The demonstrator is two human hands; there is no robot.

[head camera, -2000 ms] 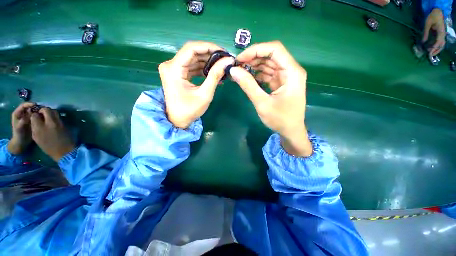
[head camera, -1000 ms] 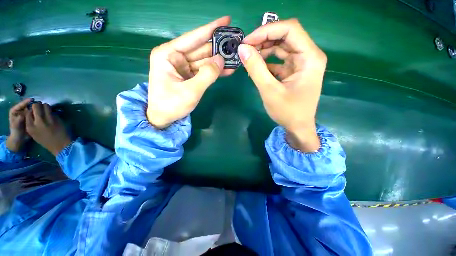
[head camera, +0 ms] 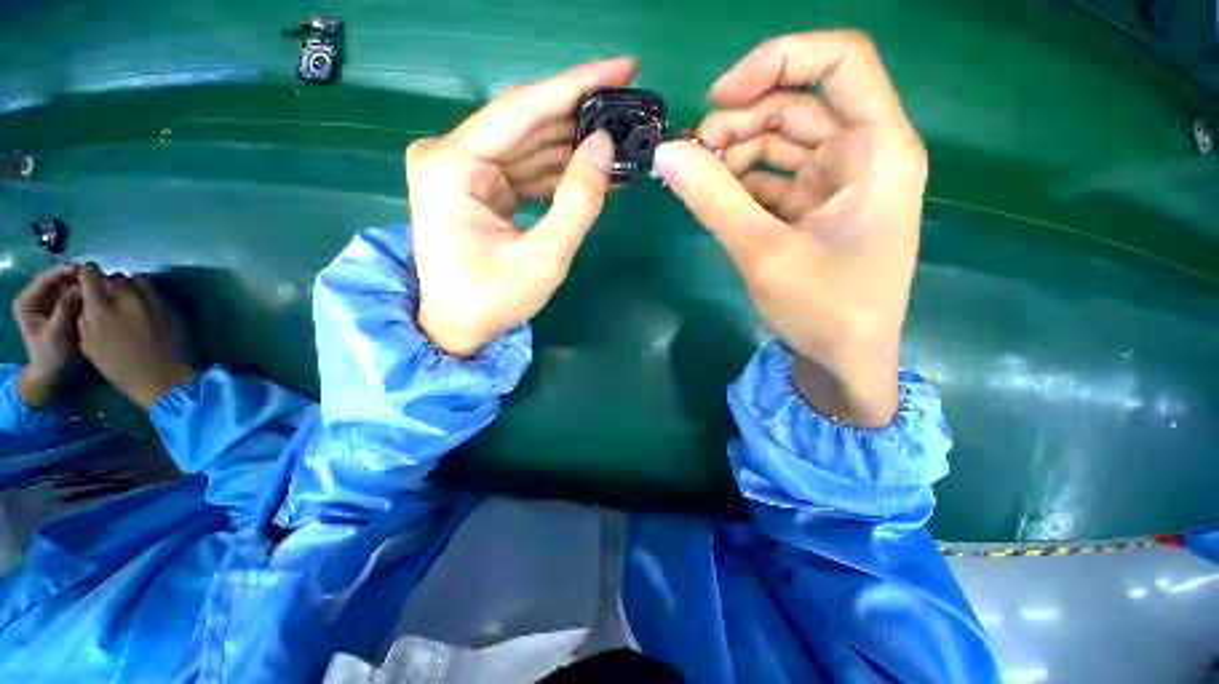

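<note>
A small black rounded-square watch case point(head camera: 623, 104) is held up above the green belt, its open side with dark round parts facing me. My left hand point(head camera: 501, 221) grips it by its left side, thumb on its lower left front. My right hand point(head camera: 816, 201) is at its right side. Its thumb and fingers pinch a small dark and silver piece point(head camera: 698, 144), probably the internal module, right beside the case. Whether that piece is joined to the case cannot be told; the fingers partly hide it.
The green belt point(head camera: 588, 401) carries semi-finished units at the upper left point(head camera: 318, 59), left point(head camera: 50, 234) and far right point(head camera: 1202, 134). Another person's hands point(head camera: 114, 327) work close on my left. Yellow-black tape point(head camera: 1056, 549) edges the floor at the lower right.
The case has turned from edge-on to facing me. My right hand has moved right, and a small piece now shows between its fingertips. The units on the belt have shifted in view.
</note>
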